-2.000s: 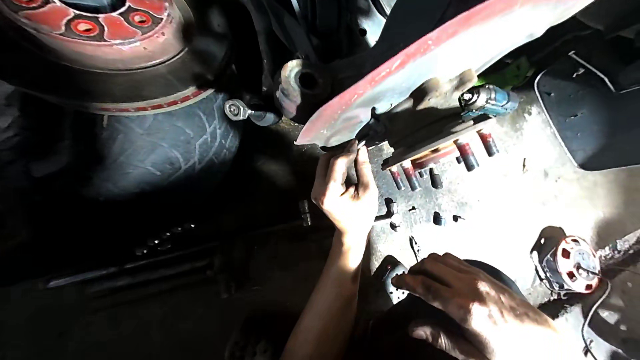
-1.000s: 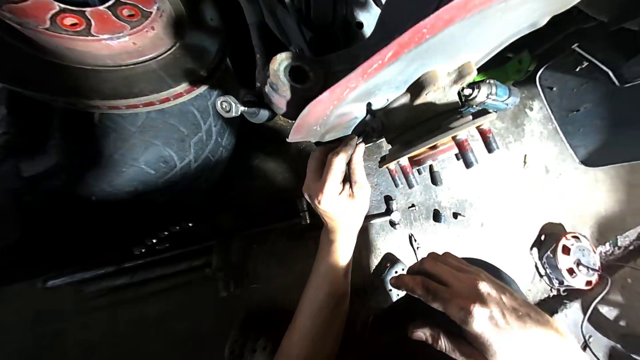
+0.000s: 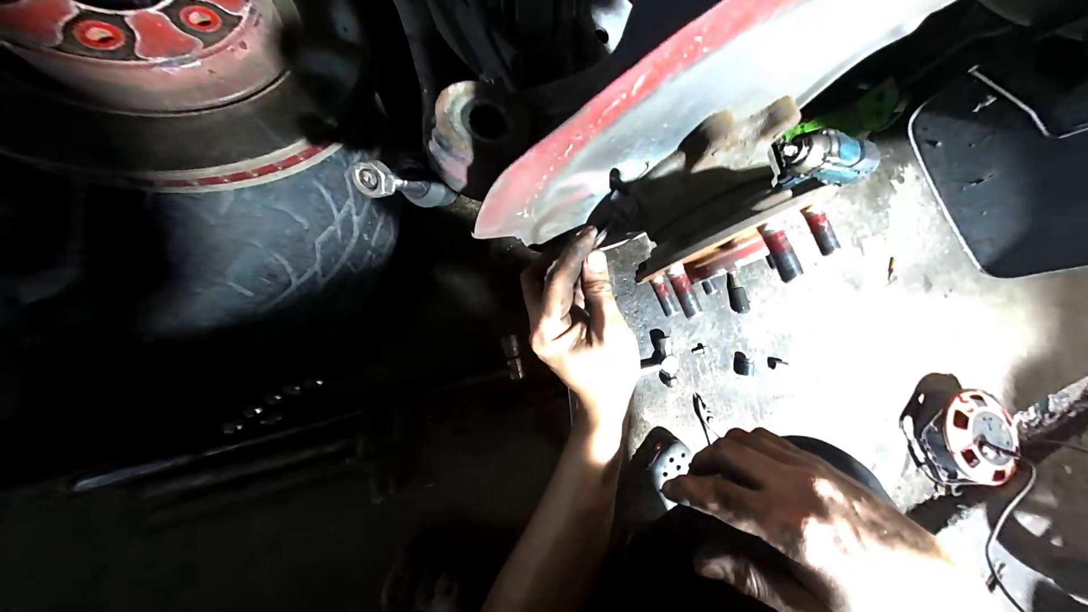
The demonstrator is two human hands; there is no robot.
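Note:
My left hand (image 3: 582,314) reaches up to the lower edge of a red-and-grey metal panel (image 3: 629,110), which looks like a brake dust shield. Its thumb and index finger pinch at a dark fitting (image 3: 619,212); what lies between the fingertips is too dark to name. To the right of it, a hub with wheel studs (image 3: 780,252) stands out with its studs pointing down. My right hand (image 3: 790,501) rests lower right, fingers together and bent over my dark-clad knee, near a perforated shoe (image 3: 670,463). Nothing can be made out in it.
A tyre (image 3: 280,238) with a red wheel (image 3: 161,51) stands at left, near a tie rod end (image 3: 374,180). A blue power tool (image 3: 837,157) lies behind the hub. Sockets (image 3: 743,364) and pliers (image 3: 702,412) lie on the floor. A round corded device (image 3: 982,438) is at right, below a black tray (image 3: 1011,178).

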